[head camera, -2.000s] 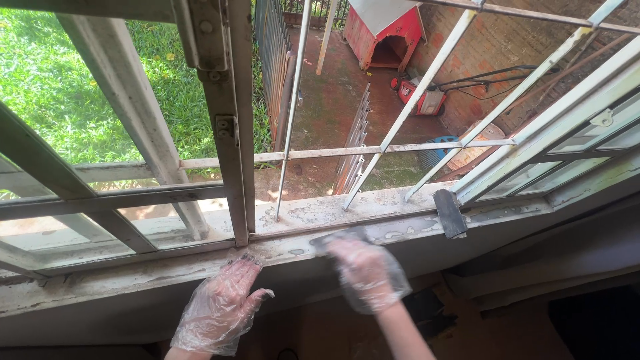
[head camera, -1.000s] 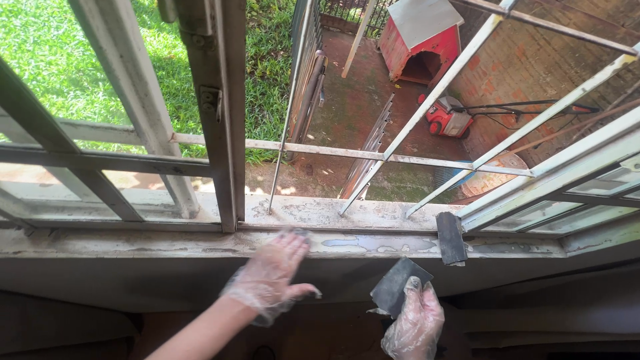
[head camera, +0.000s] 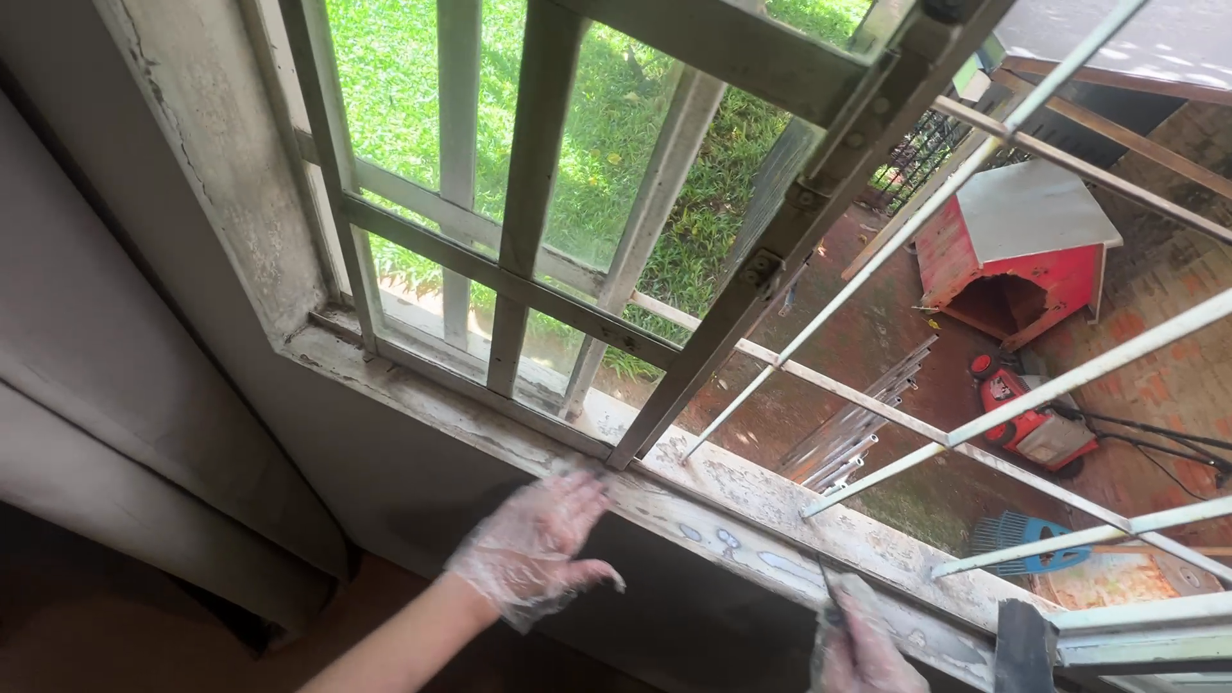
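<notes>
My left hand (head camera: 539, 549), in a clear plastic glove, lies with its fingers on the worn, painted window sill (head camera: 693, 515), near the foot of the sliding window frame's upright; it holds nothing that I can see. My right hand (head camera: 857, 640), gloved too, is at the lower right beside the sill and pinches a dark, thin sheet (head camera: 830, 584), seen nearly edge-on. Patches of bare or differently coloured surface show along the sill between the hands. Another dark grey sheet (head camera: 1024, 645) rests over the sill's right end.
A metal window sash with panes (head camera: 510, 274) stands at the left, and white security bars (head camera: 857, 390) cross the opening. Grey curtains (head camera: 144, 404) hang at far left. Outside are grass, a red doghouse (head camera: 1030, 250), a red lawn mower (head camera: 1030, 414) and a blue rake head (head camera: 1030, 544).
The view has turned and shifted left. The dark sheet in my right hand, seen broad side on a second ago, now shows its edge and is closer to the sill. My left hand remains on the sill.
</notes>
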